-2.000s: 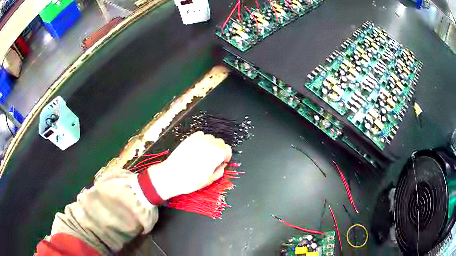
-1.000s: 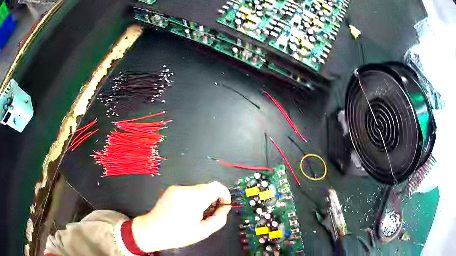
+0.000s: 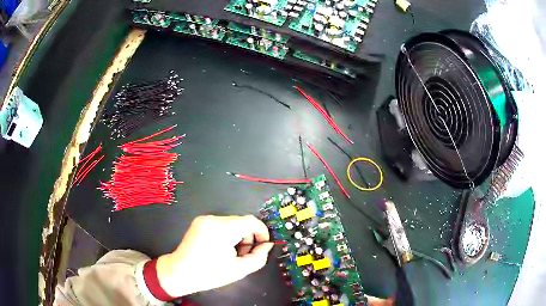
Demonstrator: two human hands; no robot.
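My left hand point(image 3: 218, 254), bare with a red wristband, pinches a red lead wire point(image 3: 279, 242) at the left edge of a green board strip point(image 3: 329, 239). The strip lies component side up with yellow blocks and small cylinders, running past the lower edge. A dark wire seems to lie between the fingers too. Only a sliver of my right hand point(image 3: 380, 300) shows at the bottom edge beside the strip; its fingers and grip are hidden. A soldering iron point(image 3: 396, 230) with pale metal barrel and dark handle lies right of the strip.
Red wires point(image 3: 143, 176) and black wires point(image 3: 143, 101) lie in piles at left, near the chipped belt edge point(image 3: 90, 122). Loose wires and a yellow ring point(image 3: 364, 174) lie beyond the strip. Stacked panels point(image 3: 257, 42) are at the back, a round fan point(image 3: 443, 113) and solder-filled dish point(image 3: 473, 239) at right.
My left hand has gone from the wire piles to the strip's left edge and now holds a wire there. The view has shifted down and right. A bit of my right hand now shows.
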